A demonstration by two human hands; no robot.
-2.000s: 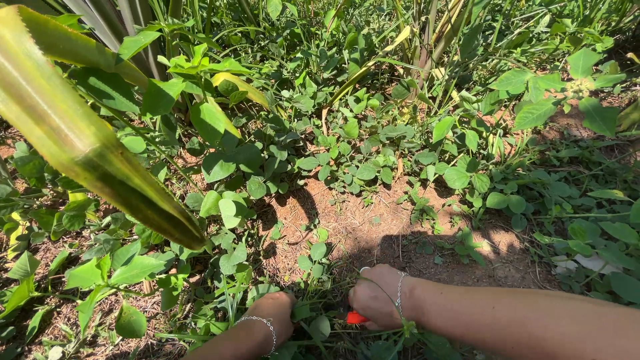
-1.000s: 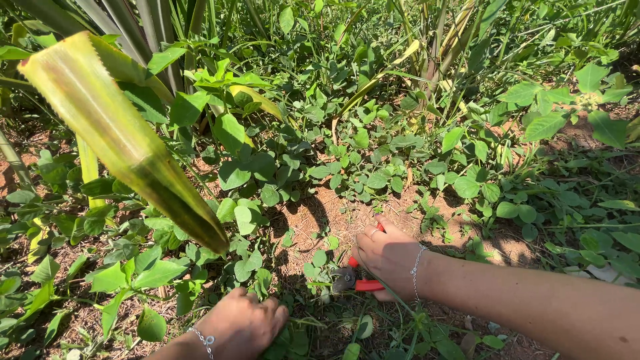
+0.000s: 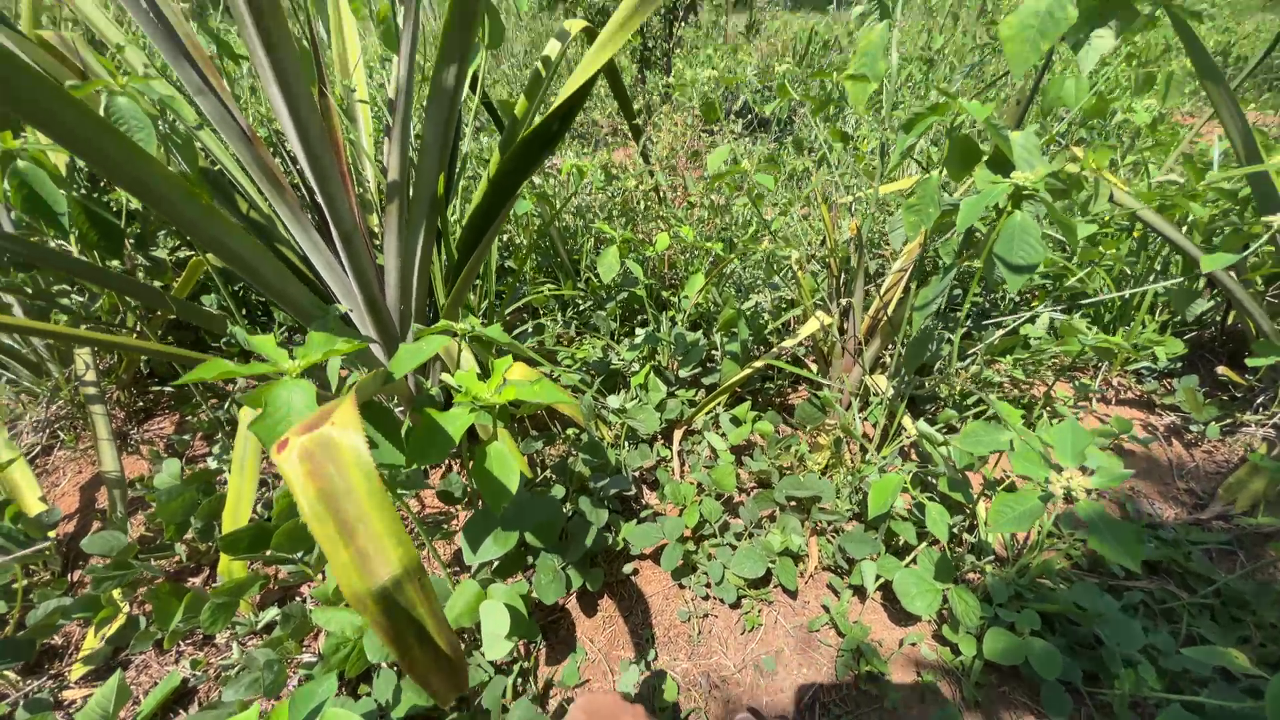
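Only a sliver of skin, probably my left hand [image 3: 605, 706], shows at the bottom edge of the head view, left of centre. Its fingers and anything in them are cut off by the frame. My right hand is out of view, and so is the red-handled tool. Just above the sliver lies a patch of bare reddish soil [image 3: 700, 630] with dry bits on it. Low broad-leaved weeds [image 3: 750, 560] grow around this soil. To the left, a yellow-green leaf with a toothed edge [image 3: 360, 540] hangs down over the weeds.
A large plant with long stiff leaves [image 3: 390, 220] rises at the upper left. A smaller clump with partly dried leaves [image 3: 850, 320] stands right of centre. A leafy weed [image 3: 1060, 480] grows at the right, and dense green growth [image 3: 700, 190] fills the back.
The view has tilted up a lot. Both hands were plainly visible before, the right one at a tool with red handles; now almost nothing of them shows.
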